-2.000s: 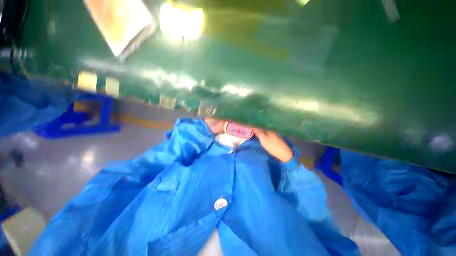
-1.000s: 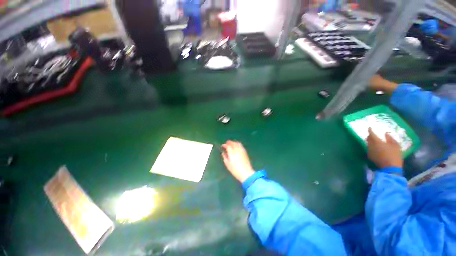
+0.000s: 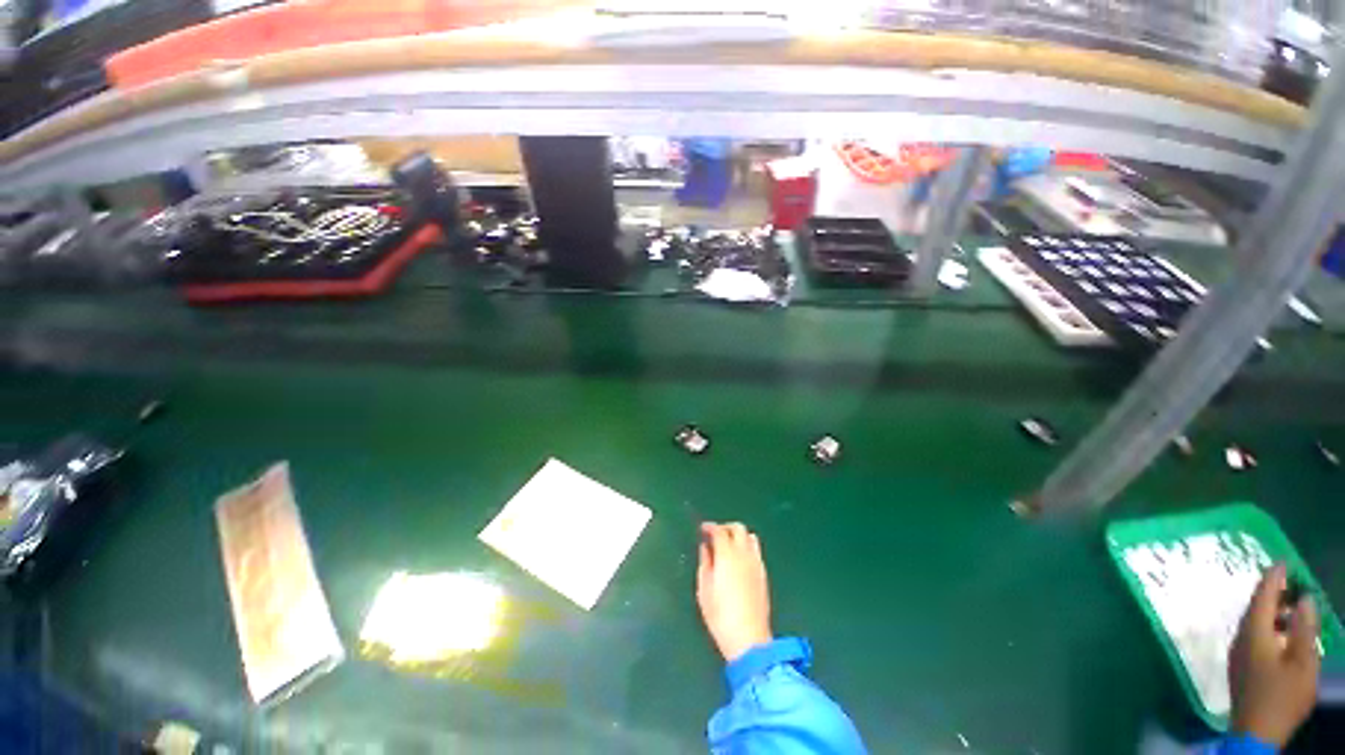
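Observation:
My right hand [image 3: 733, 590], in a blue sleeve, is over the green bench with its fingers bent and close together. A small dark spot shows at its fingertips; I cannot tell whether it is a held thing. A pale release-paper sheet [image 3: 568, 533] lies flat to the left of the hand, apart from it. Two small black modules lie beyond the hand, one [image 3: 692, 440] slightly left and one [image 3: 826, 449] to the right. My left hand is not in view.
A long orange-tan strip pack [image 3: 276, 589] lies left. A black plastic bag [image 3: 56, 499] is at the far left. At right are a green parts tray [image 3: 1133, 568], another person's hand [image 3: 1276, 664] and a slanted metal post [image 3: 1165, 387]. A black tray [image 3: 856, 254] stands at the back.
The view has lifted from my lap to the bench, then shifted so more of the shelf and far side shows. The pink-screened phone, seen earliest in my hands, is out of view.

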